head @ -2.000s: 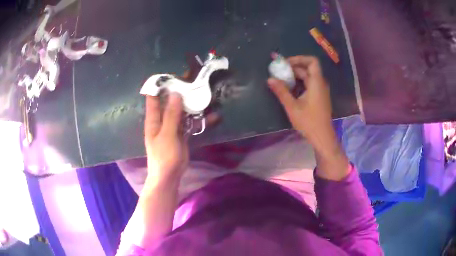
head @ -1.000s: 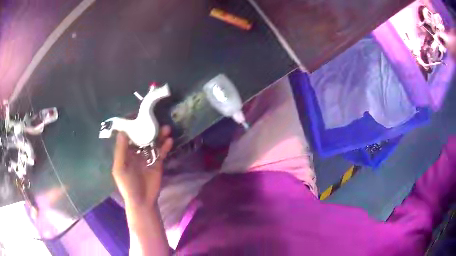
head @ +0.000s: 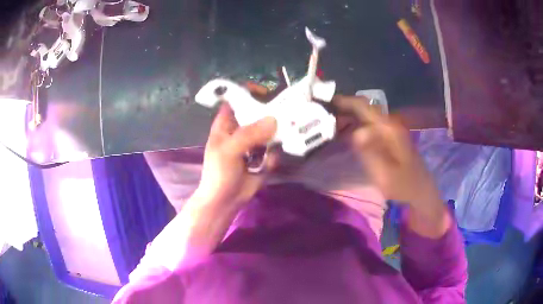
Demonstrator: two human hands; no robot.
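Note:
My left hand holds a white toy scooter body over the bench's near edge. A white side cover with dark slots sits on its right-hand end, with a thin white arm sticking up from it. A small red spot shows beside that arm. A wire-like loop hangs below the body by my left fingers. My right hand is blurred, just right of the cover, with its fingers apart and nothing seen in it. A whitish glue bottle lies on the bench, partly hidden behind my right fingers.
The dark green bench has a cluster of white toy bodies at its far left. An orange-yellow stick lies at the right. Blue bins with pale liners stand below the bench, left and right.
The bottle has gone from my right hand to the bench. My right hand has come back from the far right. The slotted cover now shows on the body, which is nearer and larger.

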